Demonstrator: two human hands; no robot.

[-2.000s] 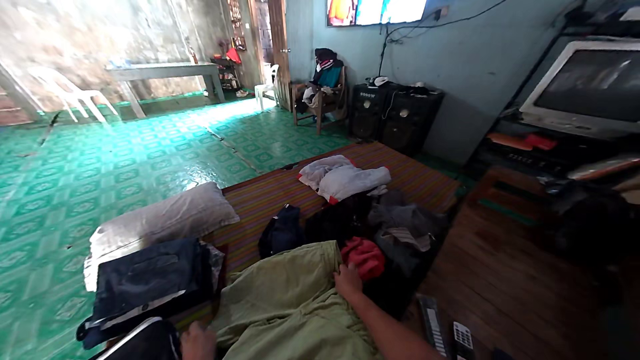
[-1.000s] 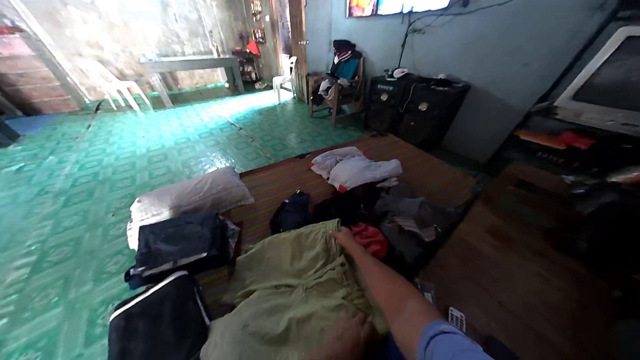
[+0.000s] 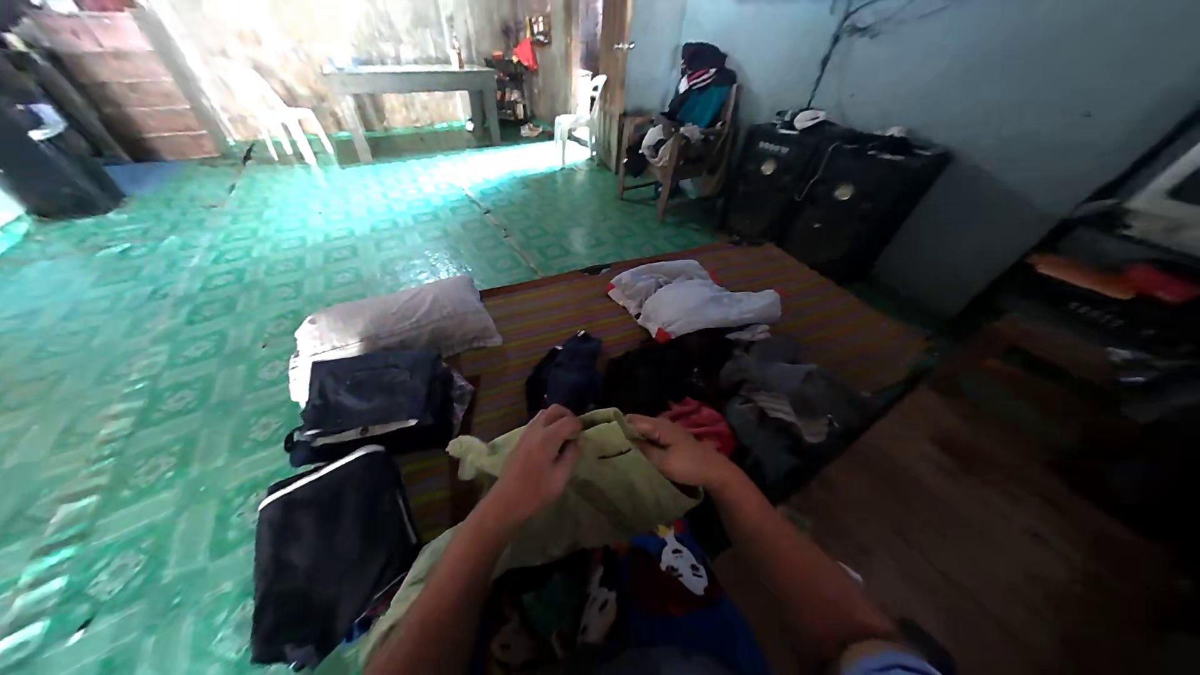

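Observation:
Both hands grip a light green cloth garment (image 3: 591,497) near its top edge, which is lifted off the surface below. My left hand (image 3: 544,459) pinches it left of the opening, and my right hand (image 3: 677,452) holds the right corner. Beyond the garment lie a dark blue bundle (image 3: 565,370), black clothes (image 3: 661,370), a red cloth (image 3: 701,424) and grey clothes (image 3: 797,389). A white garment with red trim (image 3: 698,298) is farther back. Folded dark clothes (image 3: 375,394) and a folded black garment with a white edge (image 3: 333,548) lie at the left.
A pale pillow (image 3: 403,323) lies at the left edge of a striped mat (image 3: 816,291). A wooden surface (image 3: 900,497) is at the right. Behind stand black speakers (image 3: 844,202), a wooden chair with clothes (image 3: 694,141), white plastic chairs (image 3: 581,117) and a table (image 3: 412,80).
The green garment lay spread out earlier; its top edge is now raised between both hands. My left hand has moved up to that edge. The view has turned somewhat left.

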